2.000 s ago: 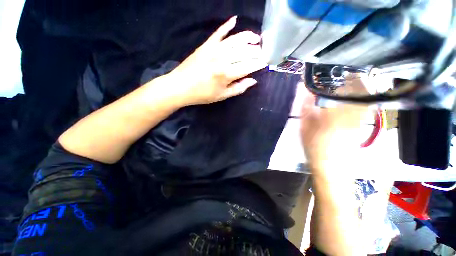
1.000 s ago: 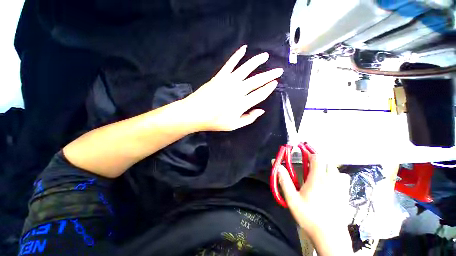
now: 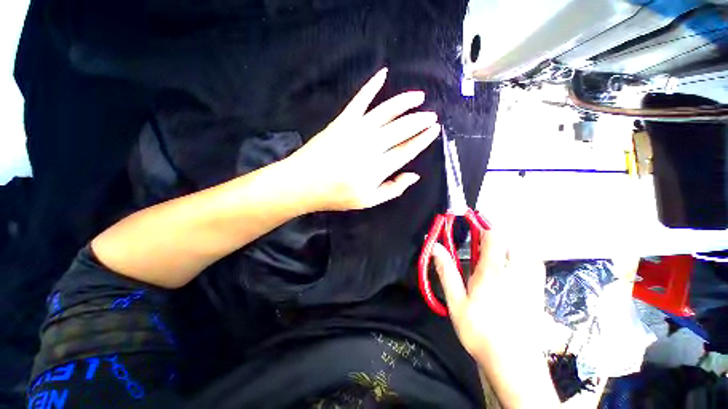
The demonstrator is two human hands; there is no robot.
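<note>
The black ribbed garment [image 3: 383, 240] covers the left and centre of the head view. My left hand [image 3: 363, 156] lies flat on it, palm down, fingers spread, holding nothing. My right hand [image 3: 499, 319] holds the red-handled scissors [image 3: 435, 264] by the loops, at the garment's right edge. The blades point up and away, with their tips close to my left fingertips. The blades look slightly parted. Whether they touch a thread or loop is too small to tell.
The sewing machine head [image 3: 543, 40] fills the upper right. The white table [image 3: 575, 208] lies right of the garment, with a black rectangular object [image 3: 690, 176] and a yellow-tan item [image 3: 641, 154]. Below its edge are a crinkled clear plastic bag [image 3: 611, 319] and a red plastic stool [image 3: 666, 283].
My right hand went from blurred over the table to holding the scissors at the garment, then shifted slightly up and left. My left hand moved down from beside the machine head.
</note>
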